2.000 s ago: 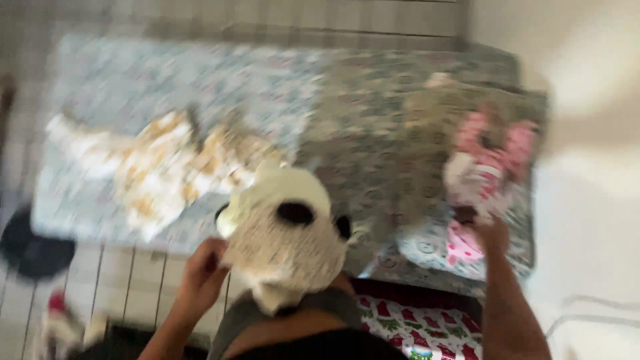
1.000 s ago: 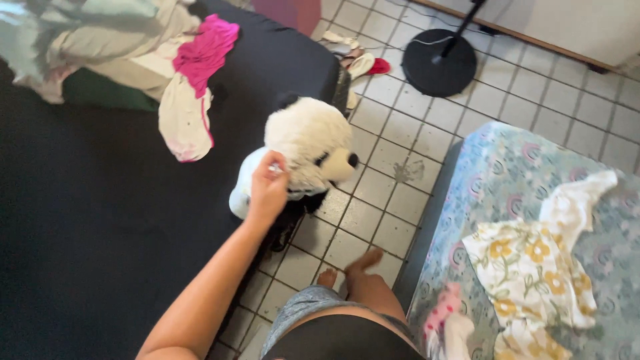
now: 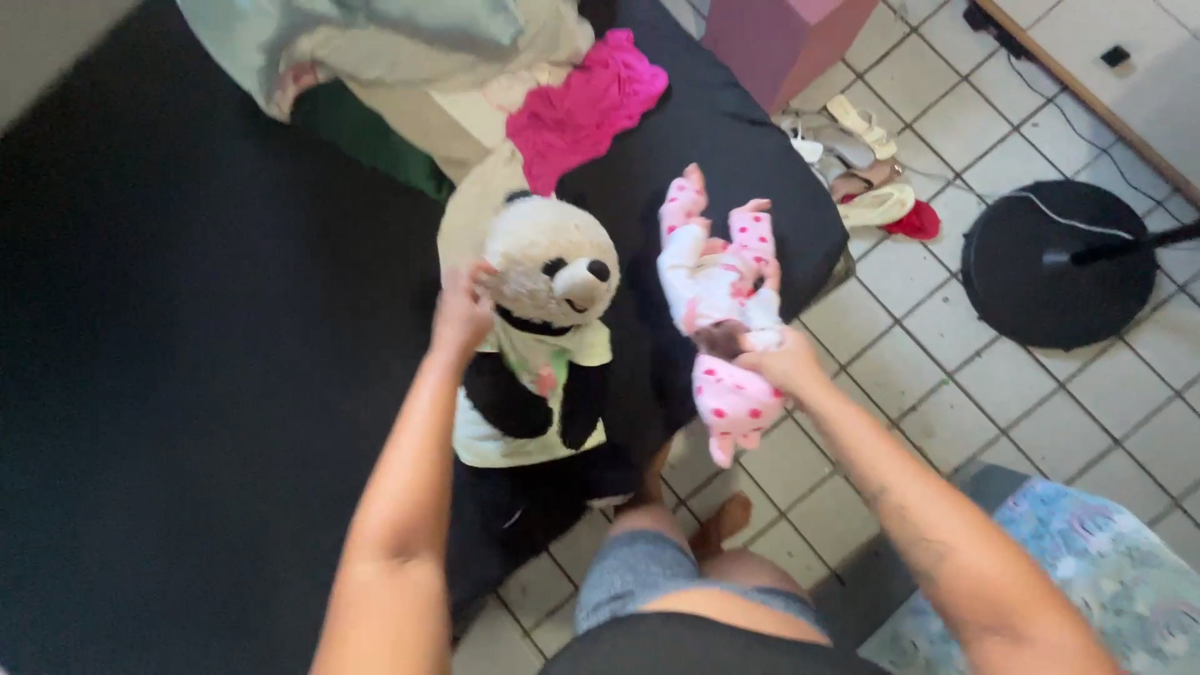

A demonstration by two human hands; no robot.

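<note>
A plush panda (image 3: 553, 267) in a pale yellow-green shirt sits on the near edge of a bed with a black sheet (image 3: 253, 375). My left hand (image 3: 466, 305) grips the side of its head, by the ear. To the right, my right hand (image 3: 773, 356) holds a baby doll (image 3: 717, 281) at its head, over the bed's edge. The doll wears white and pink dotted clothes and a pink dotted hood (image 3: 736, 398), and hangs with its legs pointing away from me.
Behind the panda lie a bright pink cloth (image 3: 591, 108) and a heap of bedding (image 3: 422, 56). Shoes (image 3: 867, 178) and a round black stand base (image 3: 1059, 264) are on the tiled floor. A second mattress with a patterned cover (image 3: 1059, 581) is at the lower right.
The view has swung from the patterned mattress to the black bed. The panda, earlier in front of my body, now sits upright on the bed. The doll, first on the patterned mattress, is in my right hand above the bed's edge.
</note>
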